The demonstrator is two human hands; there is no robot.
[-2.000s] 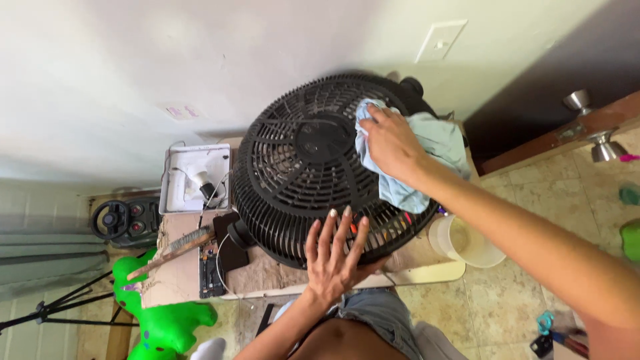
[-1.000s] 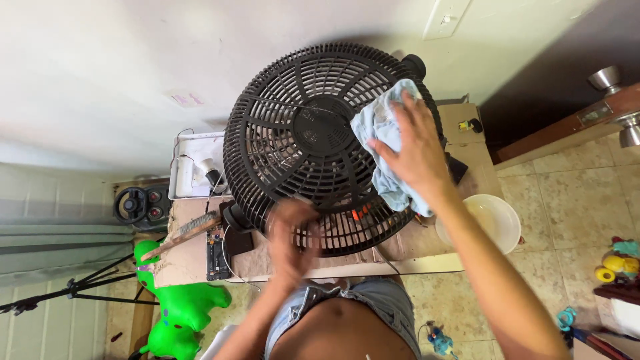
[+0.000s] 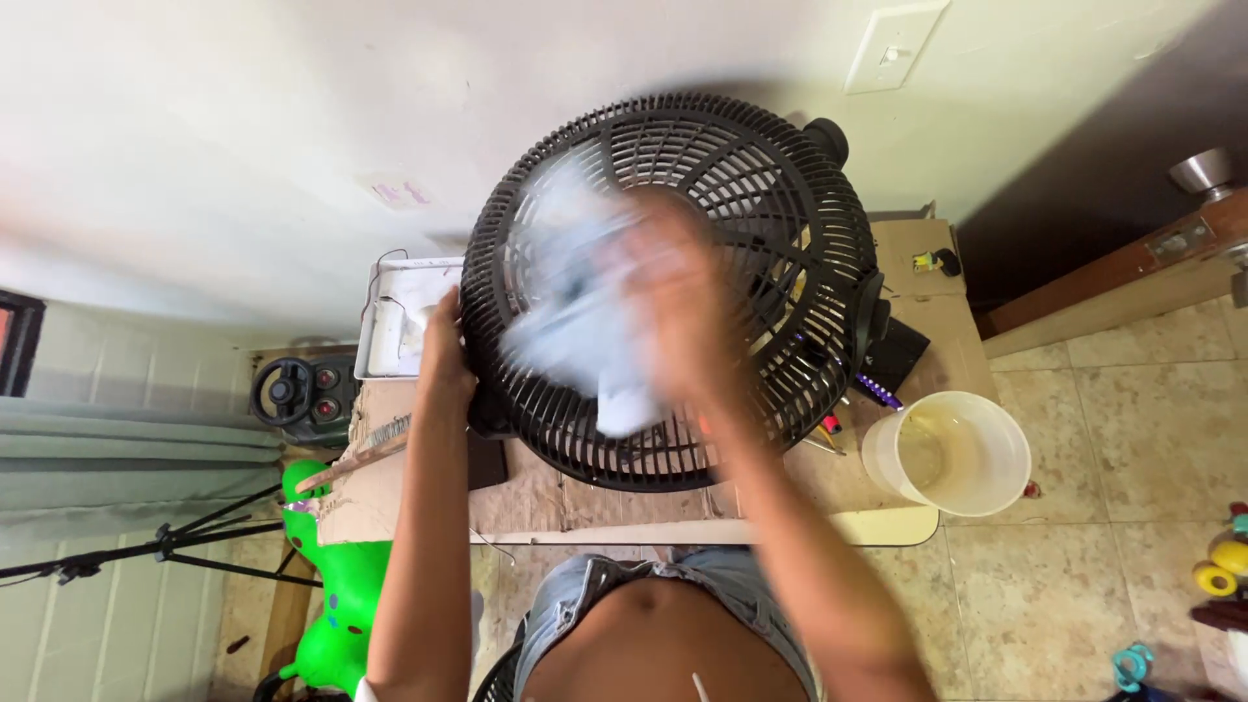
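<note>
A round black plastic fan grille (image 3: 682,468) stands tilted over a cardboard-covered table. My right hand (image 3: 673,292), blurred by motion, holds a light blue cloth (image 3: 575,292) against the left and middle part of the grille. The hand and cloth hide much of the grille's hub. My left hand (image 3: 447,351) grips the grille's left rim, its fingers partly hidden by the edge. To the right of the grille, a translucent plastic tub (image 3: 985,453) with liquid in it stands at the table's edge.
Under and around the grille lies cardboard (image 3: 916,253). A white tray (image 3: 366,341) sits at the left, near a wire brush (image 3: 375,453). A purple tool (image 3: 877,390) lies by the tub. A black tripod (image 3: 166,541) and a green inflatable toy (image 3: 341,604) stand at the left, a wooden door (image 3: 1121,263) at the right.
My left hand has gone from the front of the grille to its left rim. My right hand has moved the cloth from the grille's right side to its left and middle.
</note>
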